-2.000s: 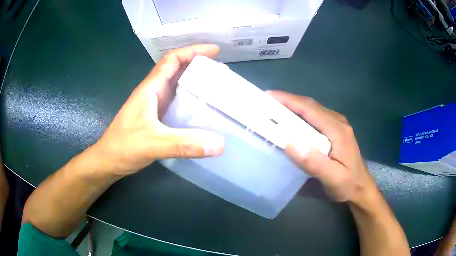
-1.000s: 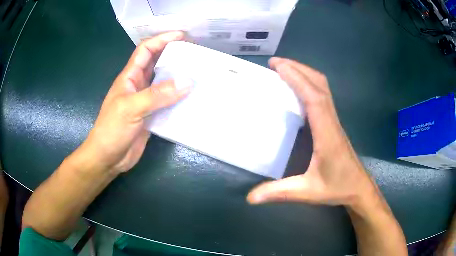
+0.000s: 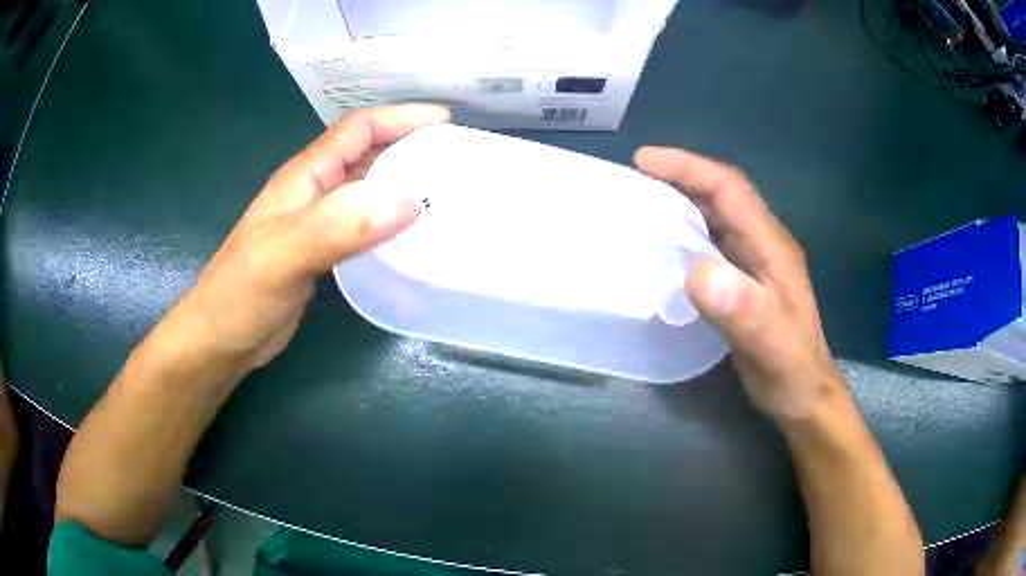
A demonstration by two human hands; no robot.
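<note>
An oblong white appliance with rounded ends is held above the table. Its flat white face is up, with a few tiny dark marks near its left end. A frosty, bluish-white translucent body shows along its near side. My left hand grips the left end, thumb on the white face and fingers behind the far edge. My right hand is at the right end, thumb at the near corner and fingers behind the edge. Both hands are bare. The underside is hidden.
An open white carton with a barcode stands just beyond the appliance. A blue and white box stands at the right. Dark cables lie at the far right. The dark green table has a curved near edge.
The appliance has turned so its flat face points up towards me and its translucent near side shows. My right hand, spread apart a second ago, has closed in on the right end.
</note>
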